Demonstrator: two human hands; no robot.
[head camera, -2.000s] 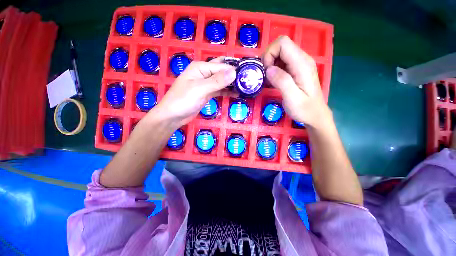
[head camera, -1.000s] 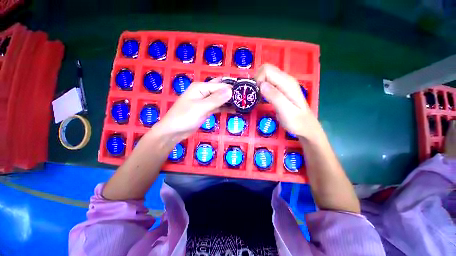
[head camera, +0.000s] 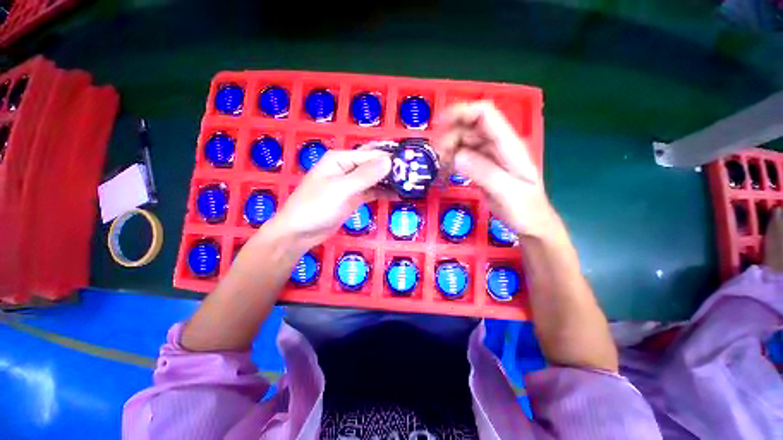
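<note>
My left hand (head camera: 348, 183) holds a round watch head (head camera: 414, 168) between thumb and fingers above the middle of the parts tray (head camera: 378, 299). Its face is dark with white glare patches and is turned up toward me. My right hand (head camera: 491, 163) is just right of the watch head, blurred; its fingers are bent and seem apart from the case, with nothing visible in them. The red-orange tray holds rows of watch heads with blue discs facing up. The two top right pockets show no watch head. Some pockets are hidden under my hands and left forearm.
Stacked red trays (head camera: 56, 185) stand at the left. A tape roll (head camera: 136, 237), a white paper slip (head camera: 124, 194) and a pen (head camera: 146, 155) lie beside them. At the right are a grey metal bar (head camera: 721, 137), another tray (head camera: 723, 210) and a person's lilac sleeve (head camera: 725, 344).
The view has shifted, so the tray sits lower. The watch face showed white glare, then a dark dial with red marks, now white patches. My right fingers have come off the case edge.
</note>
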